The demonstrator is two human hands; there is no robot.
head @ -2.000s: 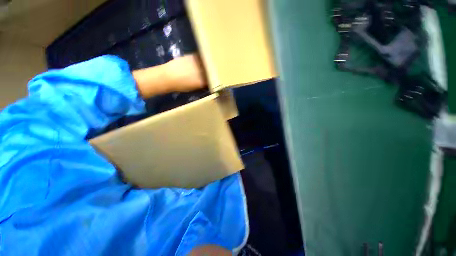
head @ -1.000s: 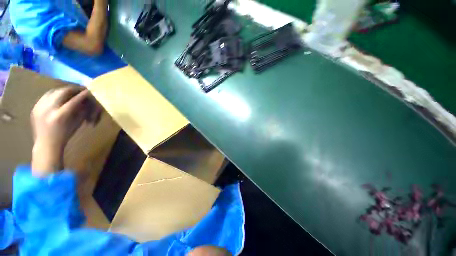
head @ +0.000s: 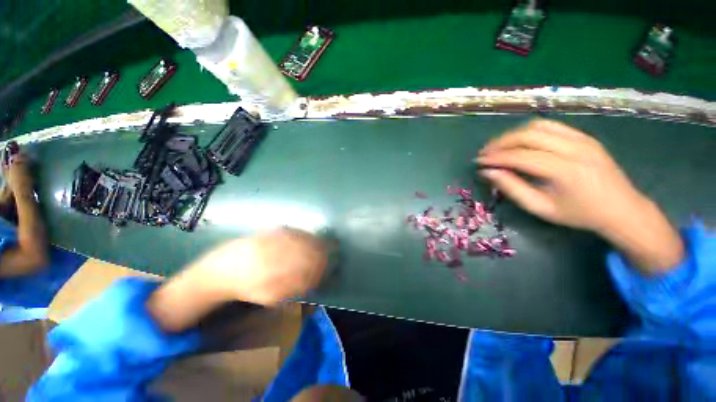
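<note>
A loose pile of small dark red side keys (head: 463, 232) lies on the dark green bench top. My right hand (head: 561, 173) is over the bench at the upper right of the pile, fingers partly bent; whether a small part is between its fingertips cannot be told. My left hand (head: 271, 265) is blurred, over the bench's near edge left of the pile, fingers curled, and its contents are hidden. A tangled heap of black plastic frames (head: 177, 169) lies at the left of the bench.
Red-rimmed phone housings with green boards (head: 306, 53) are spaced along the green belt (head: 408, 47). A whitish edge strip (head: 440, 100) and wrapped post (head: 247, 67) border the bench. Open carton flaps (head: 94, 286) are at lower left. Another person's forearm (head: 27, 224) is at far left.
The view has swung from the carton to the bench and belt. My left hand has moved from the carton to over the bench edge. My right hand has come into view.
</note>
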